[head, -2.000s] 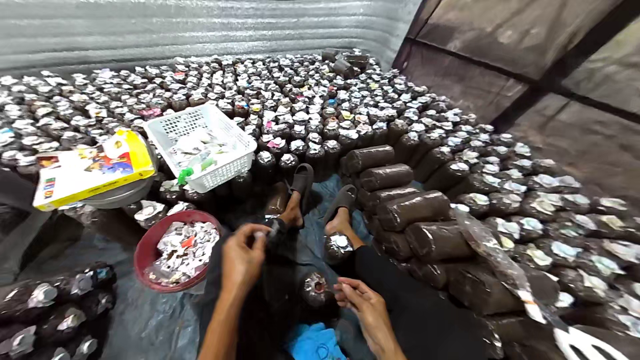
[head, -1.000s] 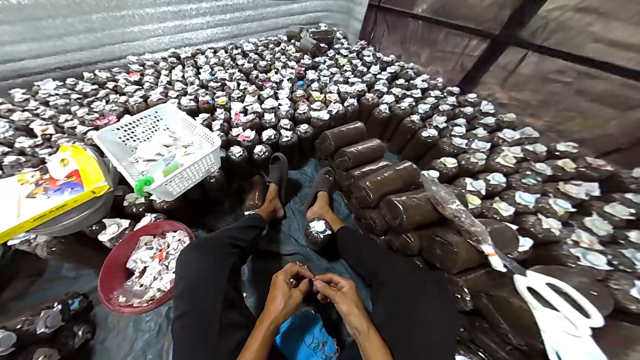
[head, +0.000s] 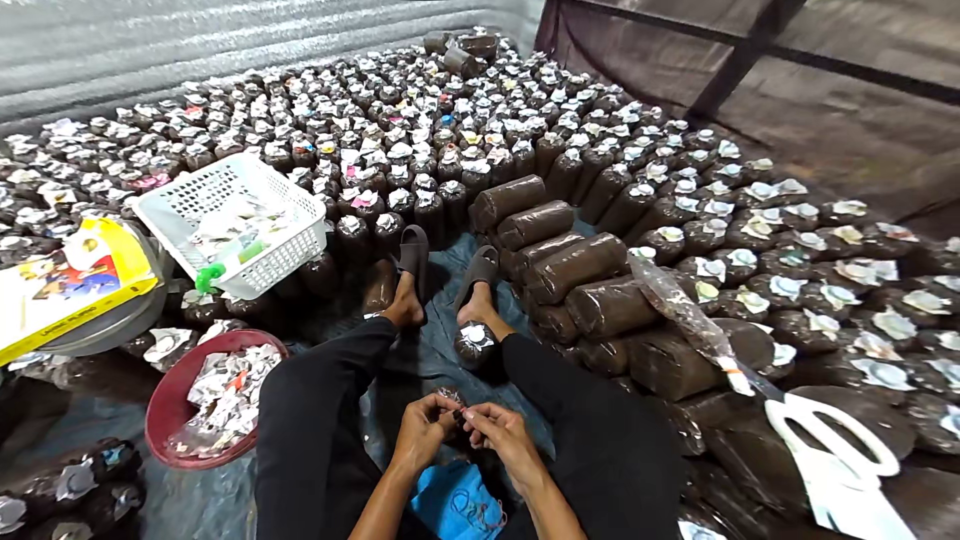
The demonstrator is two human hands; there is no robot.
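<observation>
My left hand (head: 426, 429) and my right hand (head: 496, 433) meet between my knees, fingertips pinched together. A small dark item, too small to name, shows at the left fingertips; whether the right fingers grip it too cannot be told. Right behind the fingers stands a filled plastic bag (head: 450, 393), mostly hidden by them. Below the hands lies a blue cloth or bag (head: 454, 501) with thin dark and reddish rubber bands or strings on it. Another filled bag with a paper-covered top (head: 475, 342) stands against my right foot.
A red basin (head: 160, 409) of paper pieces stands left of my leg. Behind it are a white plastic basket (head: 277, 266) and a yellow-edged box (head: 90, 311) on a round container. Bags lie stacked (head: 581, 262) at right, near white-handled scissors (head: 832, 457). Many upright capped bags (head: 450, 150) fill the floor beyond.
My hands were apart two seconds ago, the left raised; they have come together between my knees and stay there. The view has shifted noticeably since the first frame.
</observation>
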